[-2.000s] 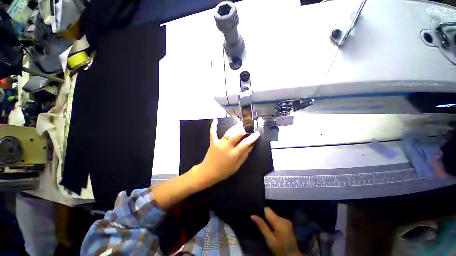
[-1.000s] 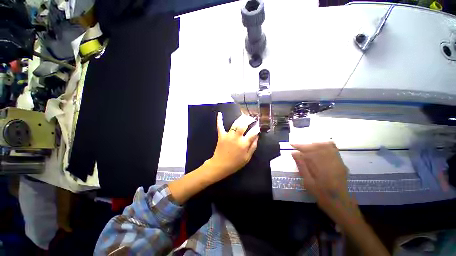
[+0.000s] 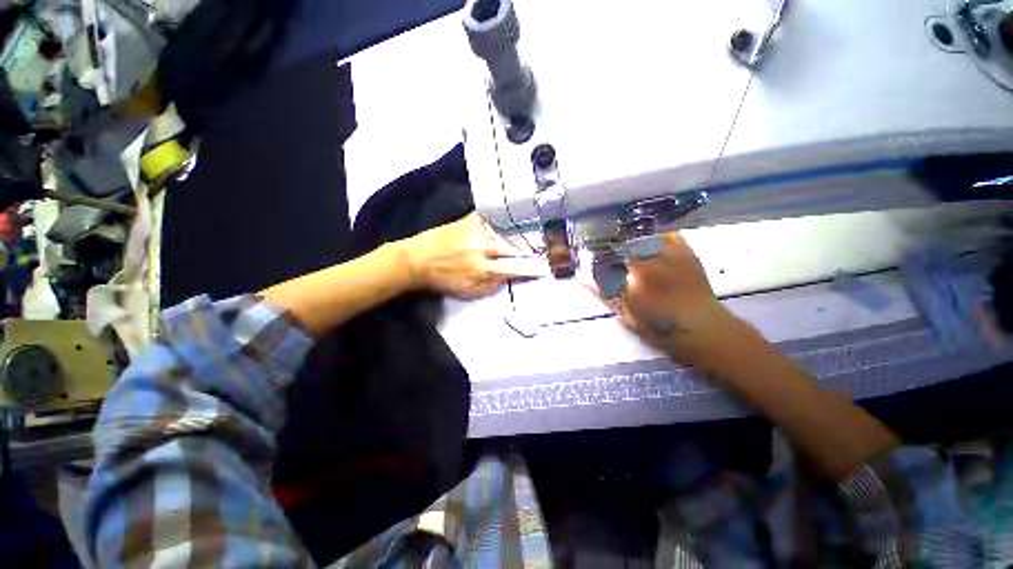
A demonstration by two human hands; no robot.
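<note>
The black cloth panel point(image 3: 383, 378) hangs to the left of the needle and over the table's front edge, partly under my left forearm. Part of it bulges up behind my left wrist. My left hand point(image 3: 461, 261) is just left of the presser foot point(image 3: 559, 250), fingers together and pointing at it; what they pinch is hidden by glare. My right hand point(image 3: 667, 287) is just right of the foot, fingers curled by the small metal guide point(image 3: 643, 247); its fingertips are blurred. A dark thread curves down onto the bed below my left fingertips.
The white machine head point(image 3: 633, 100) with its grey knob point(image 3: 497, 45) spans the back. Stacked black panels point(image 3: 256, 178) lie left. A yellow roll point(image 3: 164, 160) is at upper left. Pale blue scraps point(image 3: 961, 295) lie right. A printed ruler point(image 3: 600, 391) runs along the front edge.
The black panel has moved left, away from the foot, and is now bunched. My left hand has shifted left with it. My right hand has moved up beside the foot and guide.
</note>
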